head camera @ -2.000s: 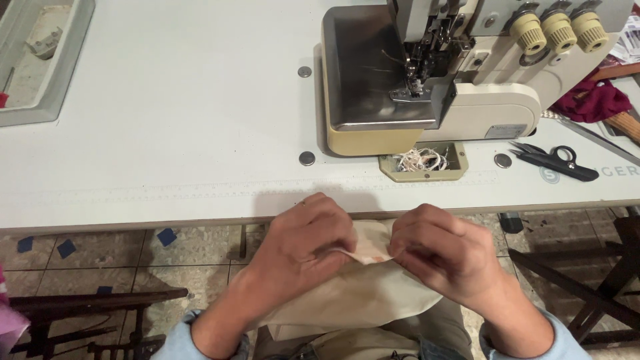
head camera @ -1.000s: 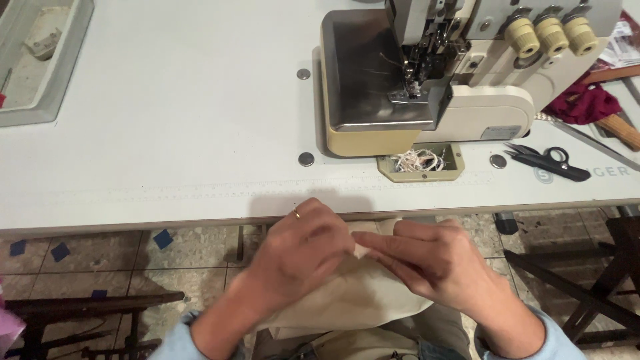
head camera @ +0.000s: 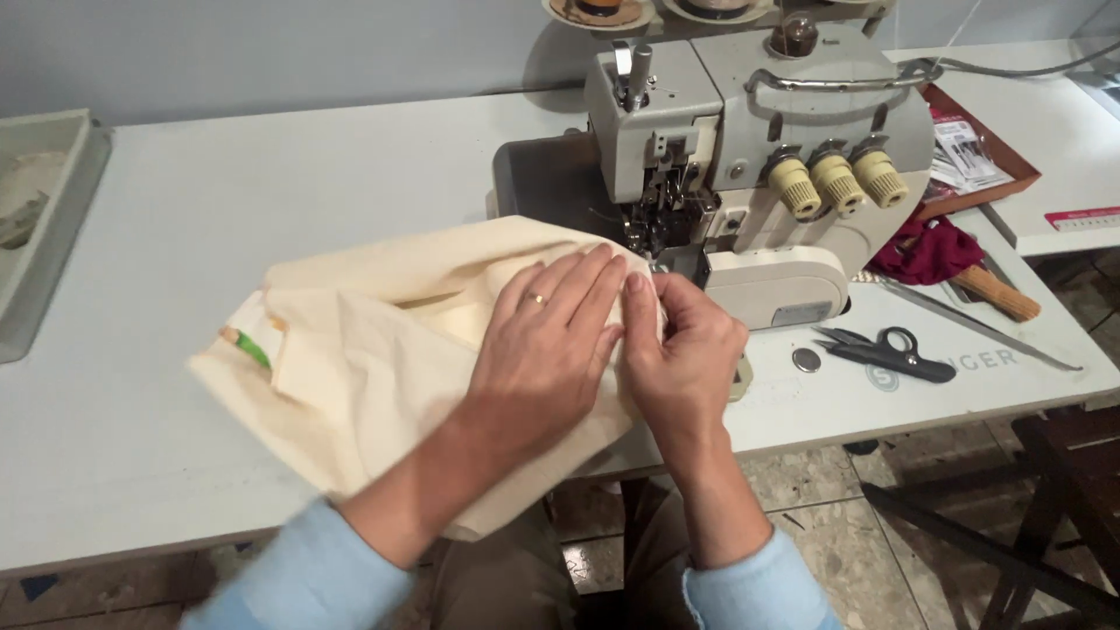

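Cream fabric (head camera: 394, 376) lies loosely bunched on the white sewing table, with a green printed figure showing near its left corner. My left hand (head camera: 551, 341), a ring on one finger, rests palm down on the cloth, fingers extended close together. Beside it my right hand (head camera: 682, 350) pinches the fabric's right edge between thumb and fingers. Both hands are just in front of the needle area of the overlock sewing machine (head camera: 665, 201). The cloth and hands hide part of the machine's front plate.
Black thread snips (head camera: 888, 352) and a metal disc (head camera: 806, 360) lie right of my right hand. Farther right are tweezers (head camera: 980, 324), dark red fabric (head camera: 929, 252), a brush (head camera: 997, 293) and a brown tray (head camera: 1006, 179). A grey tray (head camera: 74, 210) sits at the left.
Both hands and the cream fabric have moved up from my lap over the table edge to the machine. The cloth is spread wider. The view has tilted up.
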